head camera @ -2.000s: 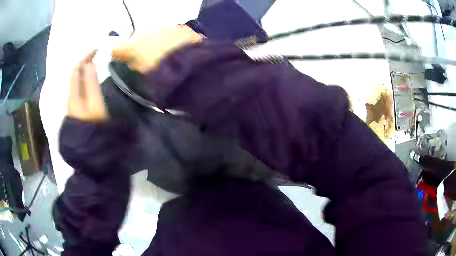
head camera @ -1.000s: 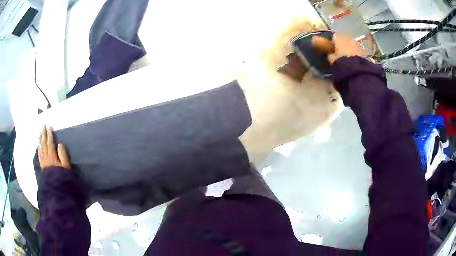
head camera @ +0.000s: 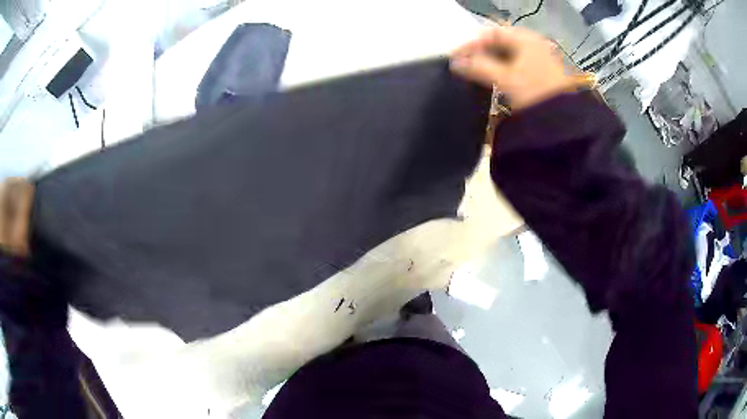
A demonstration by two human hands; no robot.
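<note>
A dark garment piece point(head camera: 262, 196) is stretched between my two hands above the cream padded pressing table point(head camera: 409, 254). My left hand point(head camera: 15, 217) holds its left end at the picture's left edge and is partly cut off and blurred. My right hand point(head camera: 512, 65) pinches its upper right corner between thumb and fingers. A second dark piece point(head camera: 246, 61) lies on the table behind it. The iron cannot be made out; my right hand and sleeve cover much of the table's right end.
A black flat rectangle point(head camera: 70, 74) lies on a white surface at the upper left. Patterned hoses point(head camera: 631, 41) run at the upper right. Scraps point(head camera: 475, 288) lie on the grey floor. Red point(head camera: 729, 204) and blue things are at the right edge.
My right hand has let go of the iron and taken the garment's right corner. The garment, flat on the table before, is now lifted and stretched, its left end held by my left hand.
</note>
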